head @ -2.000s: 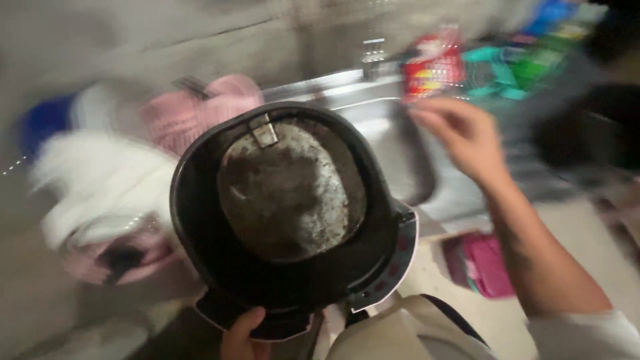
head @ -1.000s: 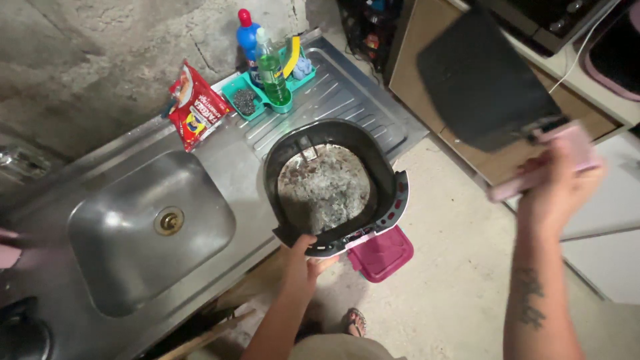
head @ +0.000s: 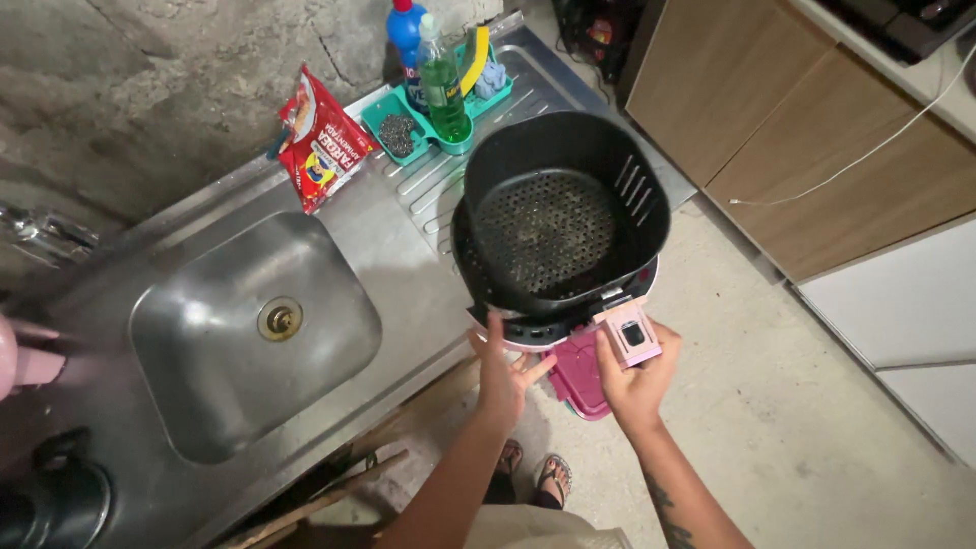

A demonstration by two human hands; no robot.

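Observation:
My right hand [head: 640, 366] grips the pink handle [head: 630, 332] of a black perforated air fryer basket [head: 564, 221]. The basket sits tilted, partly inside the black outer drawer [head: 465, 259], whose rim shows at its left and below. My left hand [head: 505, 374] is at the drawer's near edge, its thumb against the rim and other fingers spread underneath; how firmly it holds is partly hidden. Both parts are over the ribbed drainboard and front edge of the steel sink counter [head: 381, 252].
Left of the drawer are the sink basin [head: 252, 343] and a red food packet [head: 320, 145]. A teal caddy [head: 396, 126] holds steel wool, a green detergent bottle [head: 444, 95] and a sponge. A magenta lidded container [head: 583, 377] is below; wooden cabinets [head: 762, 114] stand right.
The basket, held out to the right of the drawer a second ago, has come left and now lies over and partly in it. The red packet and caddy stay on the counter.

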